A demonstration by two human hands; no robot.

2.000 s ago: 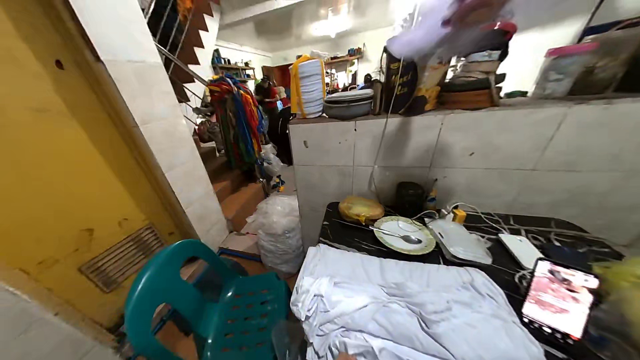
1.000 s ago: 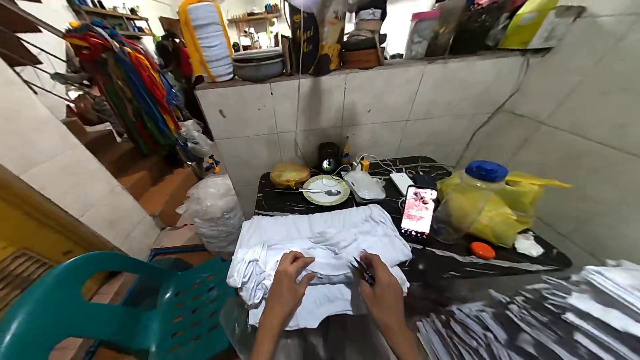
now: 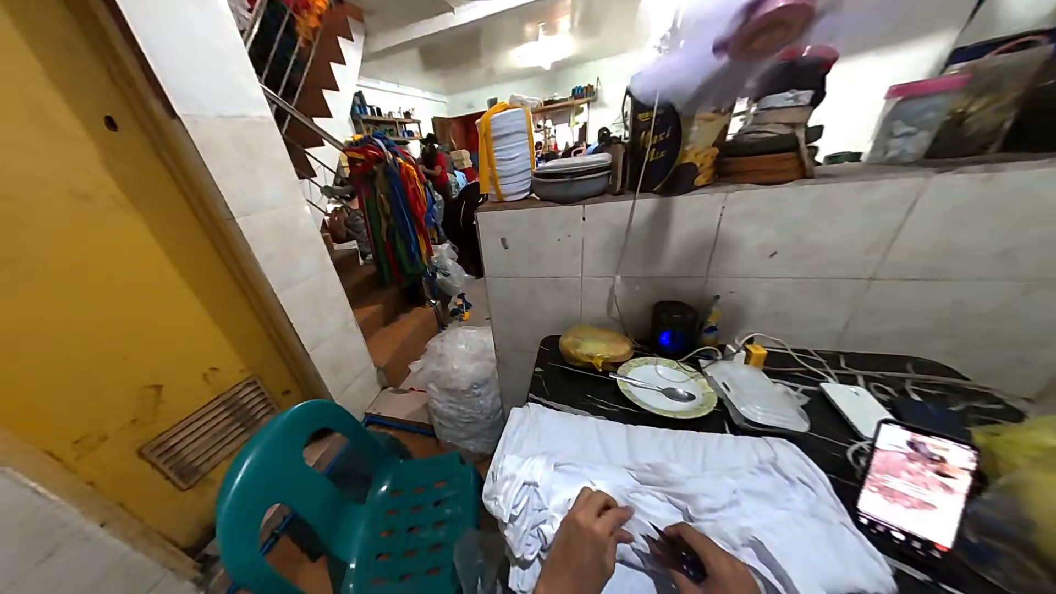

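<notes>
White cloth [image 3: 660,462] lies heaped and folded on the near part of a black marbled table [image 3: 569,392]. My left hand [image 3: 586,536] rests on it with the fingers bent and drawn together; whether it pinches some cloth cannot be told. Just to the right, my right hand [image 3: 709,561] holds small dark thread snips [image 3: 676,551], their pointed blades aimed up and left over the cloth. Beyond the cloth sits a plate [image 3: 639,400] with a metal spoon [image 3: 676,393] on it. A lit phone [image 3: 917,487] leans at the right of the cloth.
A green plastic chair [image 3: 421,503] stands left of the table. Behind it is a plastic-wrapped bundle [image 3: 464,396]. A tiled half wall [image 3: 792,247] runs behind the table. A white power bank or similar device [image 3: 856,408] and cables lie at the back right. A person [image 3: 432,165] is far off.
The view has swung left. Both hands, out of clear sight two seconds ago, were over the cloth one second ago and are still there, with the snips in the right one.
</notes>
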